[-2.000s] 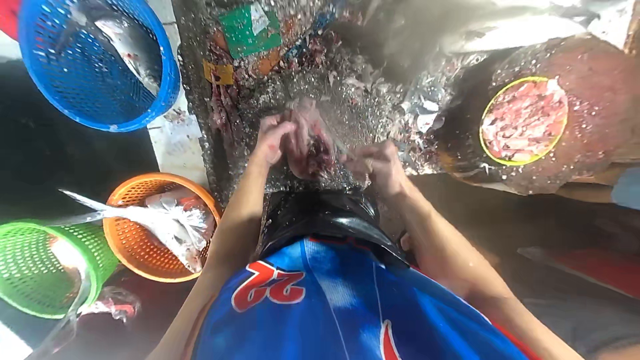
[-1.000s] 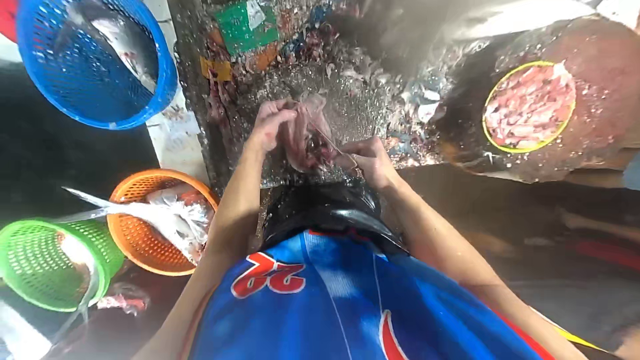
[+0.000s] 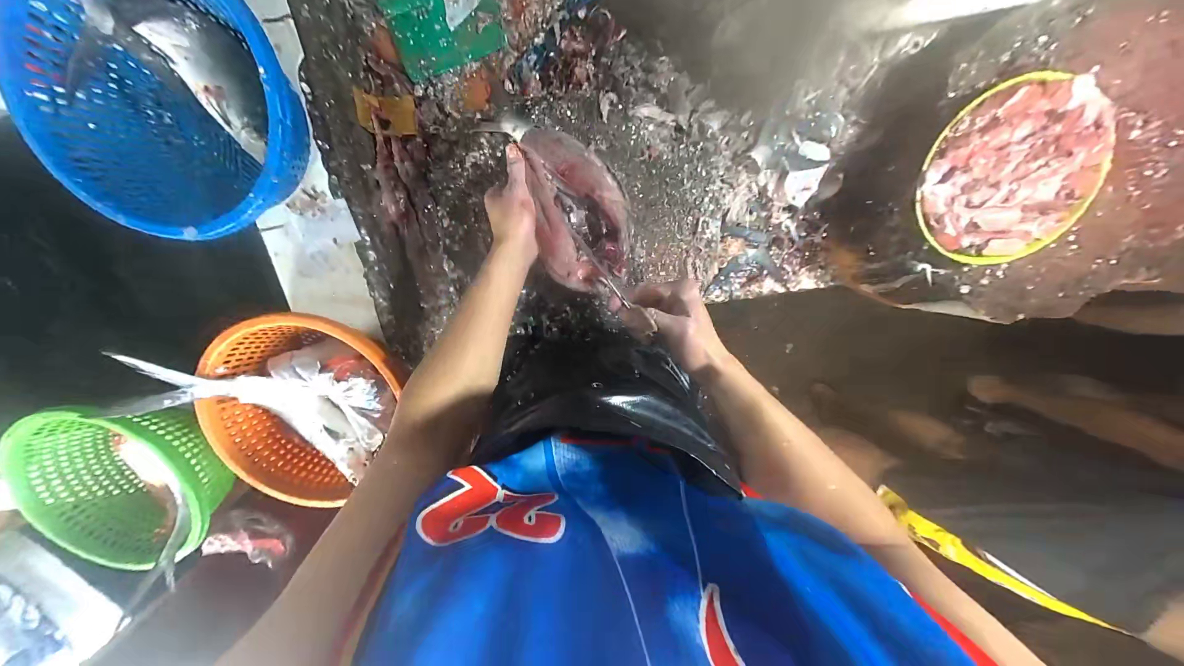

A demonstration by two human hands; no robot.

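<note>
A split-open fish (image 3: 578,199) lies on the dark, wet work surface in front of me, its reddish inside facing up. My left hand (image 3: 511,208) grips its left edge near the far end. My right hand (image 3: 672,319) is closed around the handle of a thin knife (image 3: 601,268), whose blade points up and left over the near part of the fish. The tip of the blade is hard to make out against the flesh.
Left are a blue basket (image 3: 291,153), an orange basket (image 3: 213,407) and a green basket (image 3: 208,472), each with fish. Fish scraps (image 3: 777,231) litter the surface. A yellow-rimmed container (image 3: 925,222) of pink flesh stands right. Another person's limbs (image 3: 1073,416) show blurred at lower right.
The fish now lies spread more openly, with its inside in plain view. My left hand has moved toward its far end. A yellow strip shows more fully at lower right.
</note>
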